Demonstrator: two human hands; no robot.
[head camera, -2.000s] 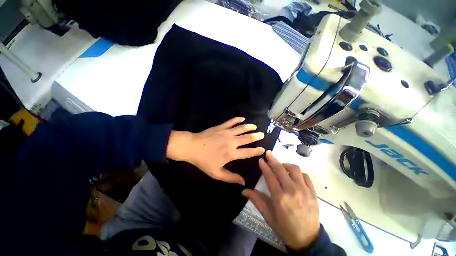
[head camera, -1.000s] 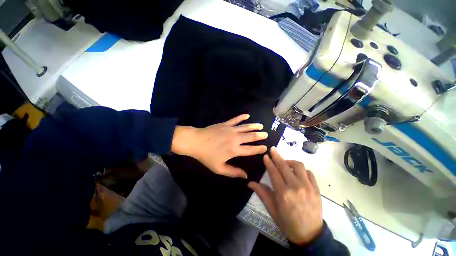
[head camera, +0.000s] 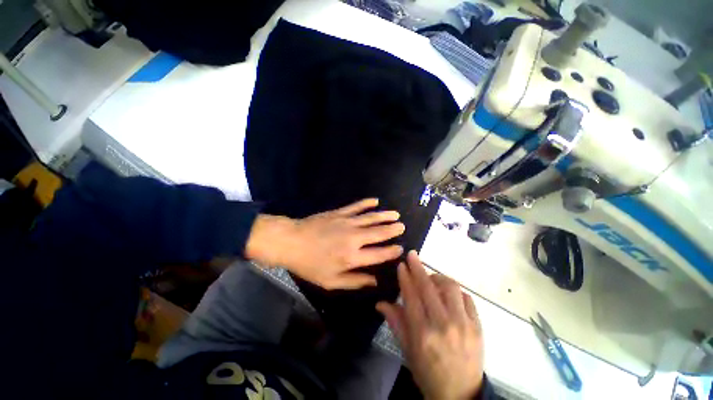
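A black fabric piece (head camera: 344, 117) lies on the white table, its right edge under the presser foot (head camera: 426, 195) of the sewing machine (head camera: 539, 133). My left hand (head camera: 336, 244) lies flat on the fabric with its fingers spread, left of and below the needle area. My right hand (head camera: 438, 332) is at the fabric's right edge, fingertips touching it near my left fingertips. The fingers look extended. Whether the right fingers pinch the edge is hard to tell. The stitch line cannot be seen on the black cloth.
Blue-handled snips (head camera: 557, 351) and a black looped object (head camera: 557, 259) lie right of the needle. A dark fabric pile (head camera: 195, 27) is at upper left. Striped cloth (head camera: 461, 55) lies behind the machine. A ruler strip (head camera: 387, 341) runs along the table's near edge.
Both hands have moved slightly down and away from the needle. The fabric's lower part has shifted, and the rest lies much as before under the machine head.
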